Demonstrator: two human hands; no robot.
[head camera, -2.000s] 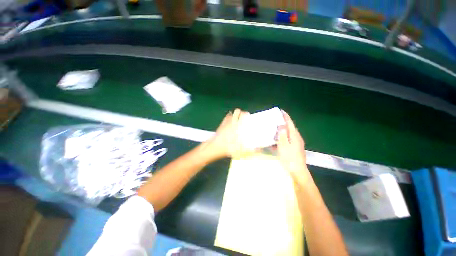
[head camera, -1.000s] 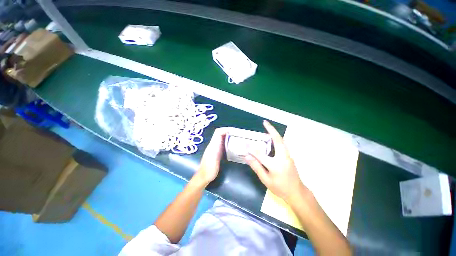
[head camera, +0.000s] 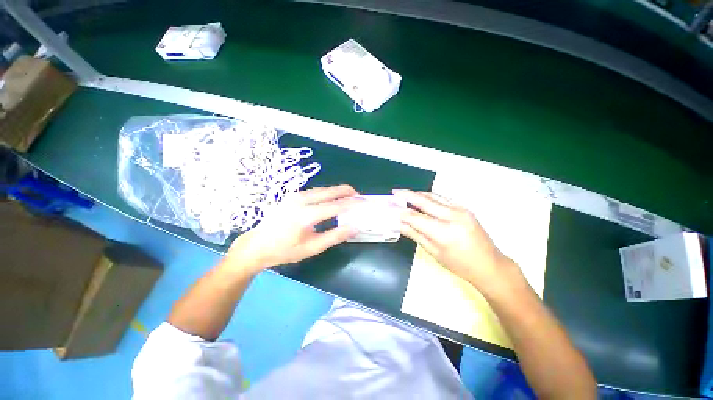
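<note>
A white product box (head camera: 374, 219) is held between both hands over the dark green bench, left of the sticker sheet. My left hand (head camera: 301, 226) grips its left end with thumb and fingers. My right hand (head camera: 438, 226) grips its right end. The fingers cover both ends of the box. The large sticker sheet (head camera: 496, 226), white with a yellowish lower part, lies on the bench, partly under my right hand and forearm. No sticker can be made out on the fingertips.
White cords (head camera: 242, 176) lie heaped on a clear plastic bag (head camera: 148, 168) at left. Two white boxes (head camera: 361, 74) (head camera: 191, 41) rest on the green belt beyond the pale metal strip (head camera: 352, 144). Another white box (head camera: 664, 267) stands at right. Brown cartons (head camera: 47, 273) are at left.
The sheet, earlier under both hands, now lies to their right. My left hand has moved from the box's side to grip its left end, and my right fingers have shifted to its right end.
</note>
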